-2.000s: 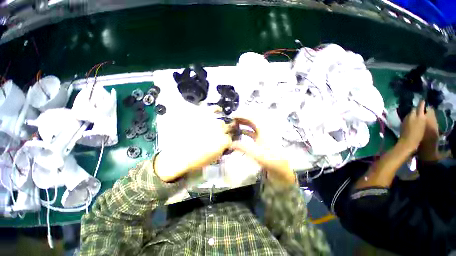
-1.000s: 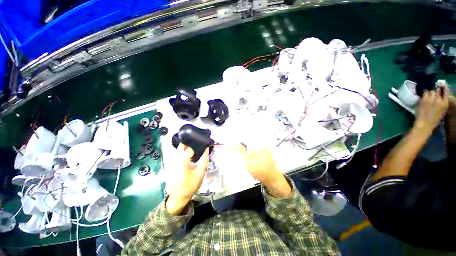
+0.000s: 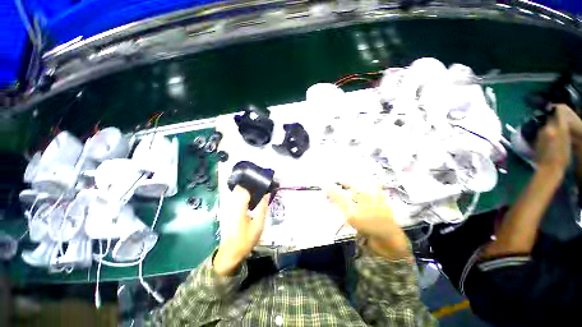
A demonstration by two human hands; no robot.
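My left hand (image 3: 241, 220) holds a glossy black rounded housing (image 3: 251, 179) over the left part of the white board (image 3: 300, 233). Thin red and dark lead wires (image 3: 297, 188) run from the housing to the right, towards my right hand. My right hand (image 3: 365, 207) is low over the board, palm down, with its fingertips at the wire ends; whether it pinches them cannot be told. Two more black parts lie behind on the board, one (image 3: 255, 128) left and a smaller one (image 3: 295, 140) right of it.
White wired housings are heaped on the right (image 3: 440, 128) and on the left (image 3: 96, 191). Small black rings (image 3: 203, 172) lie on green left of the board. A dark green belt (image 3: 223, 76) and metal rail run behind. Another person's hands (image 3: 552, 144) work at far right.
Since two seconds ago, my hands have parted and the black housing shows in my left hand. Over the last second, my right hand moved a little right and the red wires became visible between the hands.
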